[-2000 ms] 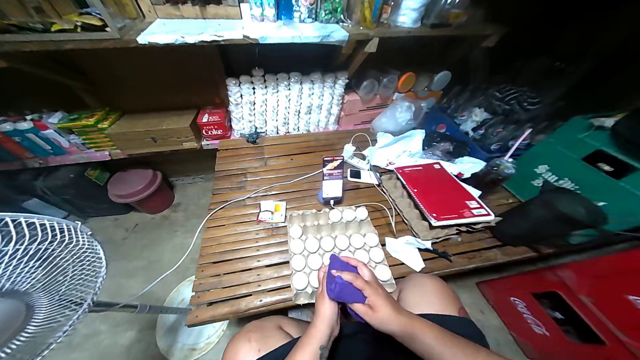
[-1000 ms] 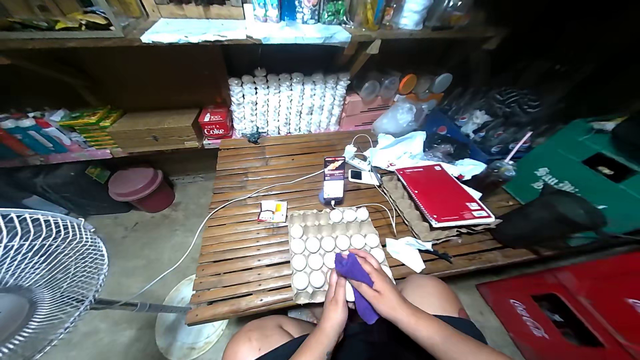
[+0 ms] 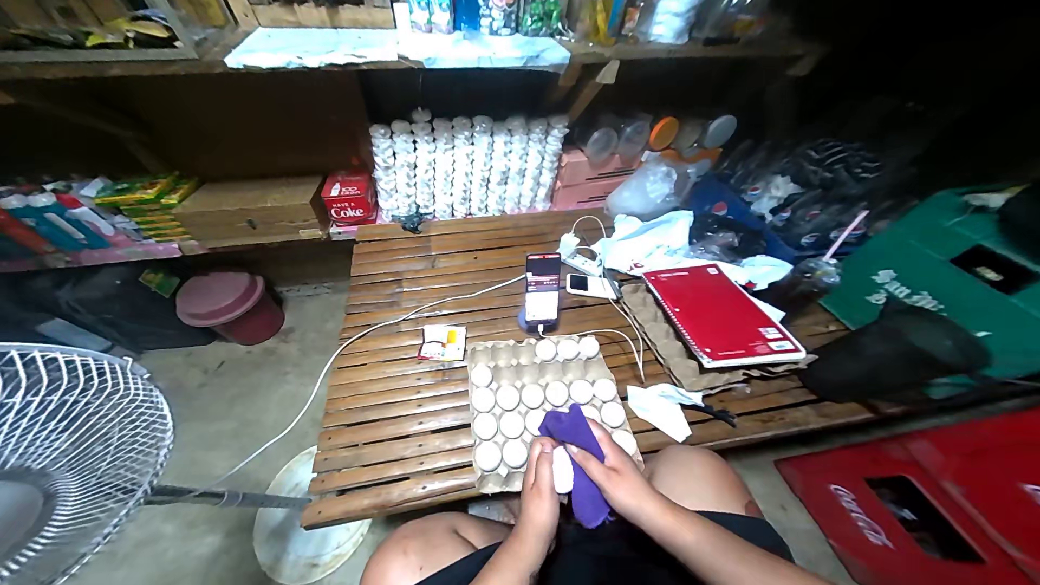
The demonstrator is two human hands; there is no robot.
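A white egg [image 3: 562,470] is held between my two hands over the near edge of a cardboard egg tray [image 3: 520,372]. My left hand [image 3: 539,479] has its fingers on the egg's left side. My right hand [image 3: 608,465] grips a purple cloth [image 3: 587,487] against the egg's right side; part of the cloth stands up above the fingers and part hangs below. White eggs [image 3: 508,396] fill much of the tray, with several bare cups in its far rows. My hands and the cloth hide some of the near cups.
The slatted bamboo table [image 3: 390,406] bears a propped smartphone [image 3: 543,288], a small packet [image 3: 443,343], a red notebook [image 3: 723,317] on another egg tray, white cables and crumpled white tissue [image 3: 662,410]. A fan [image 3: 73,463] stands left, red crates [image 3: 918,496] right.
The purple cloth has shifted and unfolded over my right hand, and the white egg between my hands now shows plainly. Both hands stay above the tray's near edge.
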